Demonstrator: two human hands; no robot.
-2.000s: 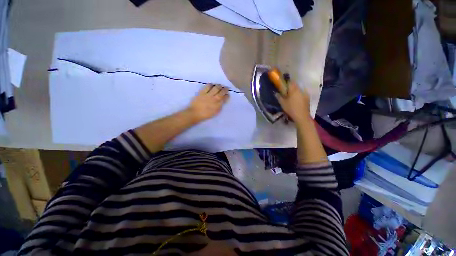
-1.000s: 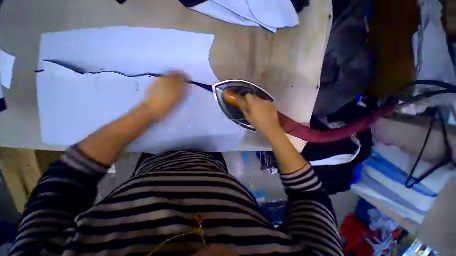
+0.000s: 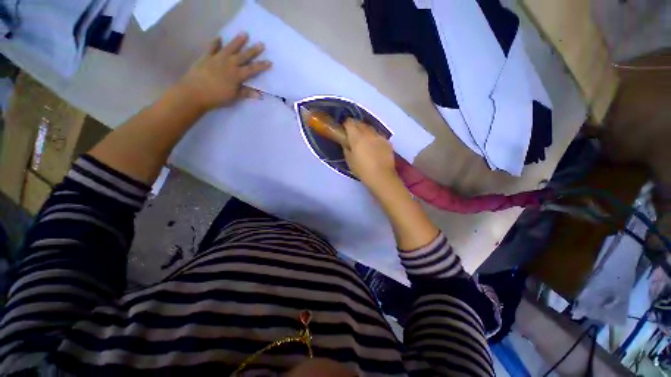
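A large pale-blue sleeve panel (image 3: 254, 158) lies flat on the pale table. A short stretch of its thin dark seam shows between my left hand and the iron; the rest is hidden. My left hand (image 3: 229, 72) rests on the panel near its far left part, palm down, fingers spread, holding nothing. My right hand (image 3: 368, 151) grips the orange-brown handle of the steam iron (image 3: 332, 147). The iron sits on the panel over the seam line, its pointed tip toward my left hand. A maroon wrapped hose (image 3: 463, 200) runs from its rear to the right.
White and black panels (image 3: 478, 81) lie untidily at the upper right of the table (image 3: 324, 33). A pale pile with dark bands (image 3: 55, 33) is at the upper left, beside a white paper slip (image 3: 153, 11). Cardboard (image 3: 48, 136) stands beyond the left table edge.
The iron has moved from beside the panel onto it and along the seam. My left hand has slid toward the panel's far left. The view has turned, so the table and panel appear slanted.
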